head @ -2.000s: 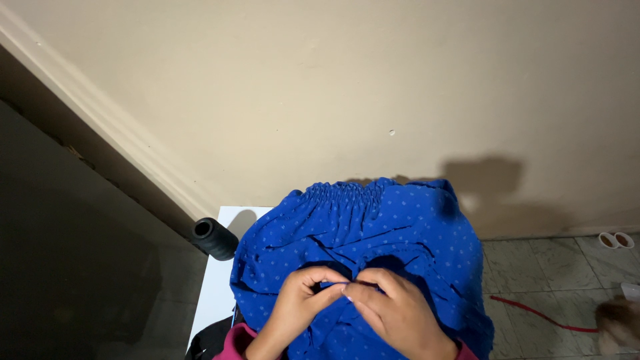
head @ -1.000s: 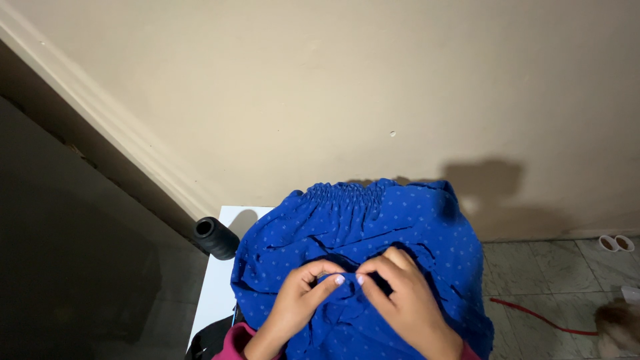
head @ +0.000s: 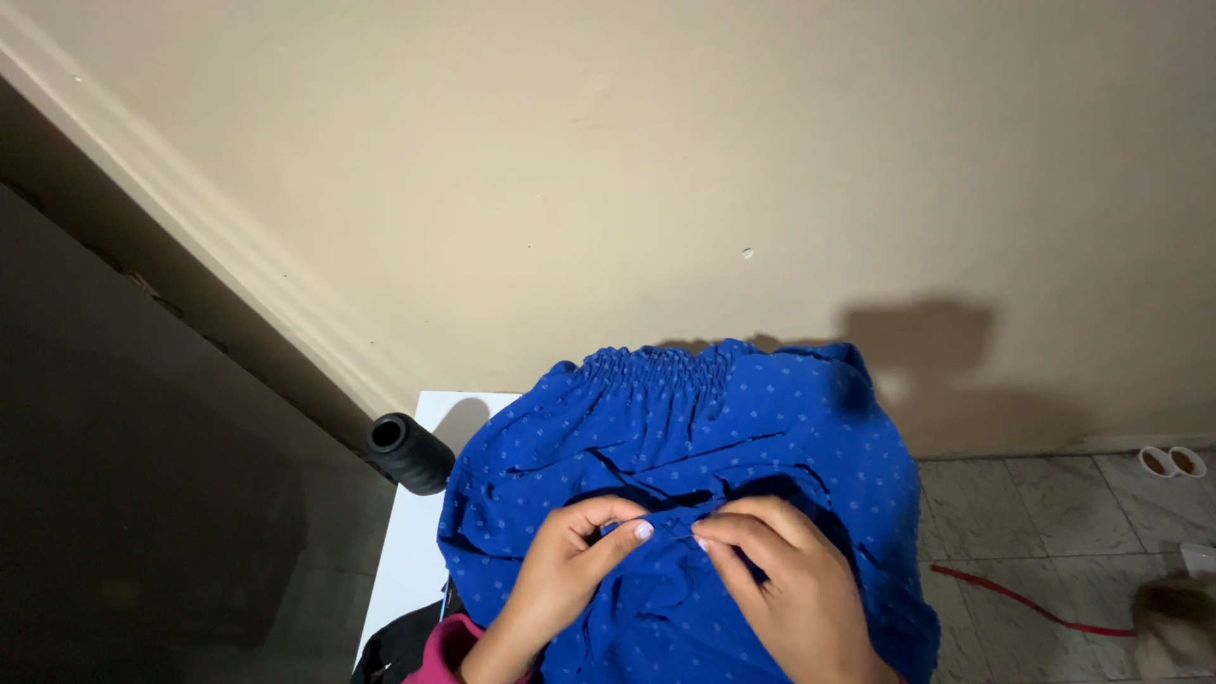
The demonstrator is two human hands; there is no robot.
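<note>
Blue patterned fabric (head: pixel 817 408), gathered with elastic-like shirring along its upper edge, lies bunched over a white table. My left hand (head: pixel 579 556) pinches a fold of it between thumb and index finger near the middle. Close by on the right, my right hand (head: pixel 788 570) grips the same fold with thumb and fingertips, a short stretch of cloth between the two hands. Whether a needle or thread is in the fingers cannot be told. A black thread cone (head: pixel 418 456) stands at the fabric's left.
The white tabletop (head: pixel 394 541) shows at the left, with black cloth (head: pixel 404 646) at its near corner. A beige wall (head: pixel 608 190) rises behind. On the tiled floor at right are a red cord (head: pixel 1026 603), two small white bowls (head: pixel 1170 463) and a blurred furry shape (head: pixel 1173 622).
My fingertips were close together two seconds ago; now they are farther apart, with a stretch of the fold showing between them. The fabric and thread cone have stayed in place.
</note>
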